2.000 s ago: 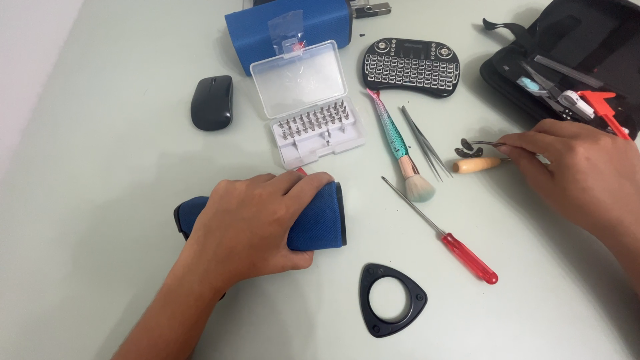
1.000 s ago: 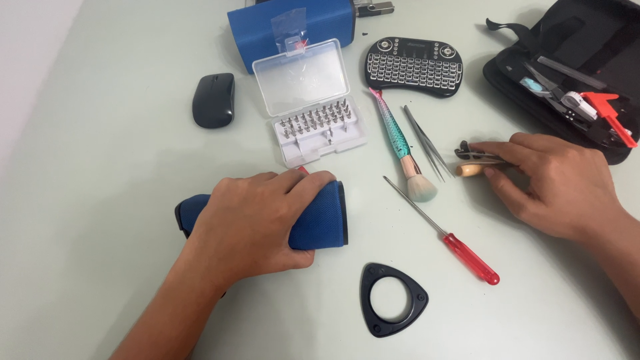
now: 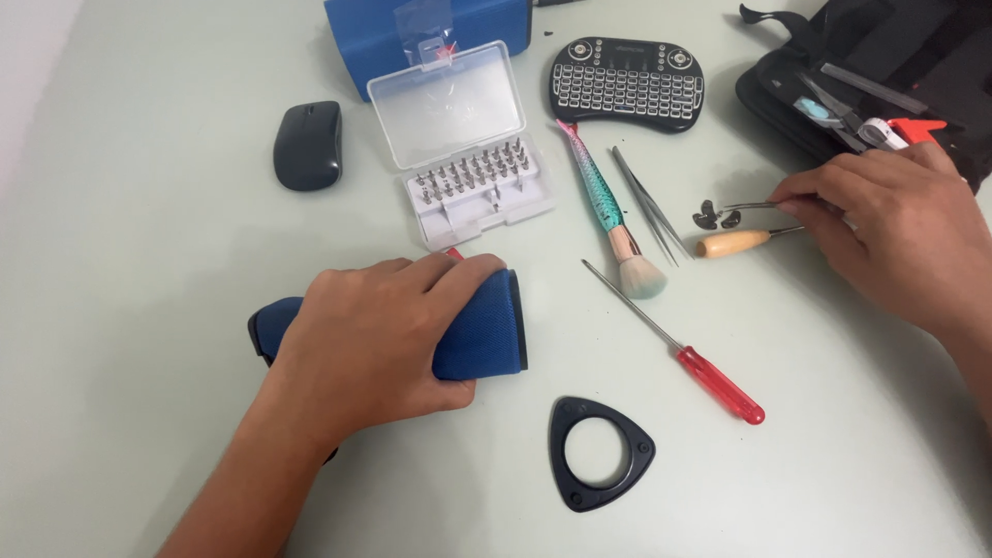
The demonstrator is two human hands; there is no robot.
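Observation:
My left hand [image 3: 376, 341] grips a blue fabric-covered cylindrical speaker [image 3: 482, 329] lying on its side. At the right, my right hand [image 3: 883, 225] pinches a thin metal tool [image 3: 750, 205], whose tip is by several small dark pieces [image 3: 707, 215]. Just below that tip lies a wooden-handled tool [image 3: 732, 242], its shaft running toward my right fingers. Metal tweezers [image 3: 649, 203] and a makeup brush with a mermaid-tail handle [image 3: 597, 182] lie to the left. Between my hands are a red-handled screwdriver [image 3: 717, 384] and a black triangular ring-shaped cover [image 3: 559, 457].
An open plastic case of screwdriver bits [image 3: 484, 209] stands beyond the speaker, before a larger blue fabric-covered object [image 3: 353, 46]. A black computer mouse [image 3: 308, 147] is at left, a mini keyboard [image 3: 628, 84] at the back. An open black tool case [image 3: 767, 93] holds tools at upper right.
My right hand has drawn back to the right from the small dark pieces, which now show more fully, with the thin tool between its fingers. My left hand has stayed on the speaker.

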